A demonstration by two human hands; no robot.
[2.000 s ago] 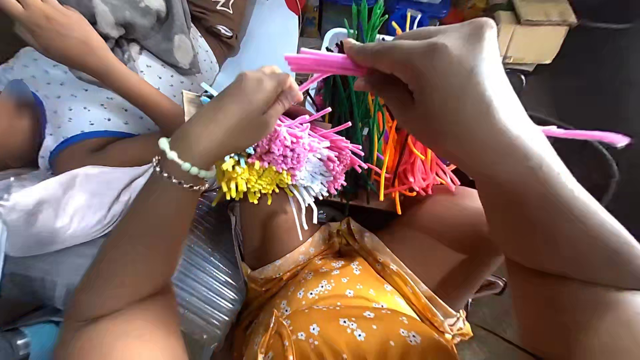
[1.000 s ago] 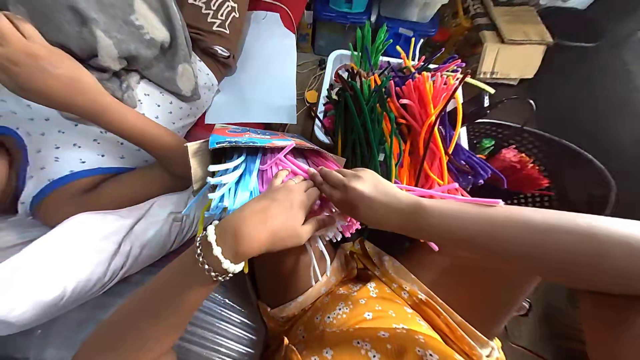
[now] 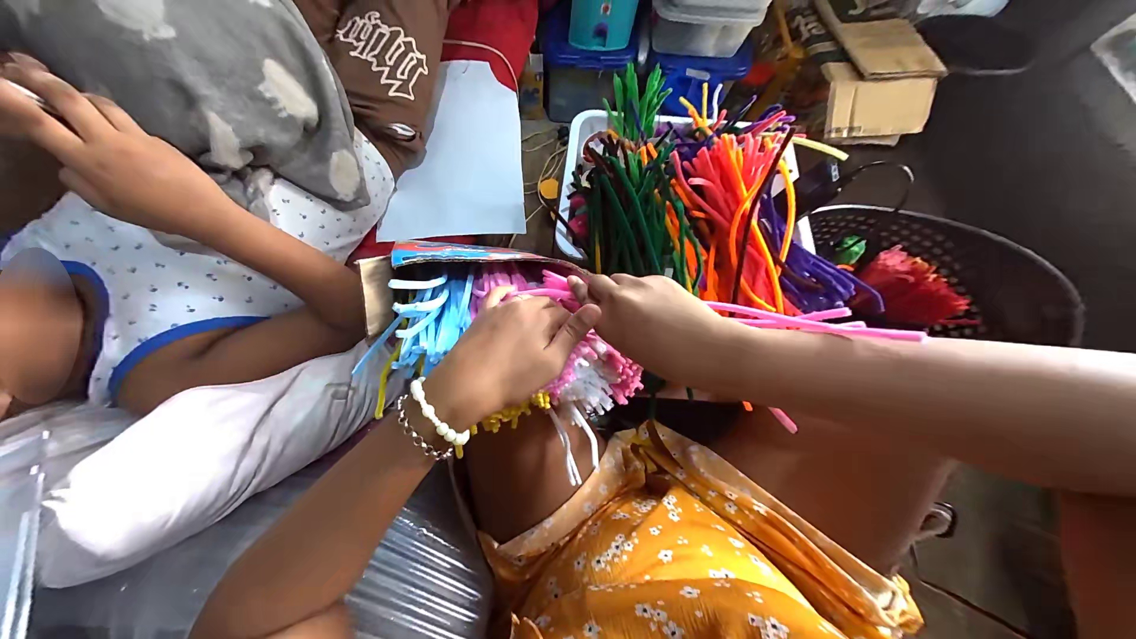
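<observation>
Pink pipe cleaners [image 3: 799, 321] pass under my right hand [image 3: 652, 324], which is closed on them; their long ends stick out to the right past my wrist. My left hand [image 3: 510, 351], with a white bead bracelet at the wrist, lies on bundles in a cardboard box [image 3: 484, 253]. Whether its fingers grip anything is hard to tell. The box holds light blue pipe cleaners [image 3: 430, 319], pink ones, white ones [image 3: 590, 382] and yellow ones [image 3: 515, 414]. The fingertips of both hands nearly meet over the pink bundle.
Behind the box, a white tray [image 3: 581, 129] holds green, red, orange and purple pipe cleaners. To its right is a black perforated basket [image 3: 1021, 257] with a red bundle [image 3: 914, 288]. Another person's arm [image 3: 257, 248] is at the left. Cardboard pieces [image 3: 879, 102] and lidded containers [image 3: 710, 31] stand behind.
Two seconds ago both hands were raised with pink pipe cleaners held above the bundles. They have since come down to the box, and the view has shifted.
</observation>
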